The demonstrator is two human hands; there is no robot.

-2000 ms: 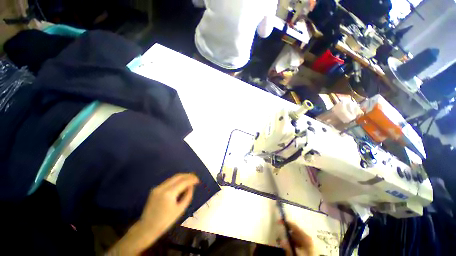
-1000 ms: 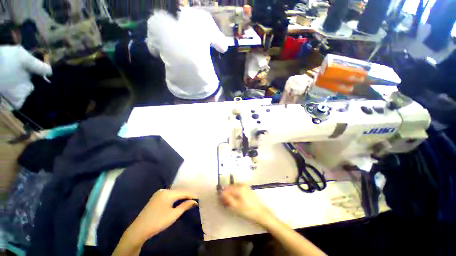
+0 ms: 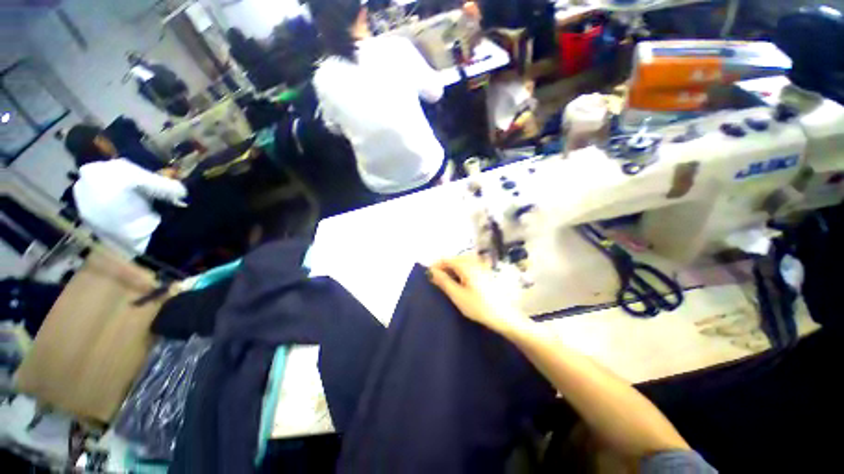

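A dark garment piece (image 3: 426,380) hangs over the front edge of the white table and rises to a peak beside the machine head. My right hand (image 3: 463,285) pinches its top corner, just left of and in front of the needle area. My left hand is not visible. Another dark cloth heap (image 3: 278,296) lies over the table's light-blue left edge. The white sewing machine (image 3: 592,185) with blue lettering stands on the right. Black-handled shears (image 3: 648,289) lie under its arm.
An orange and white carton (image 3: 685,74) and a pale thread cone (image 3: 588,120) stand behind the machine. Dark strips (image 3: 775,296) hang at the bed's right end. Brown board (image 3: 88,333) is at left. Two people in white tops (image 3: 379,111) are beyond the table.
My right hand has moved from the bed to the cloth's corner and holds it up. The cloth has shifted toward the machine. My left hand has gone out of sight. The shears stay under the arm.
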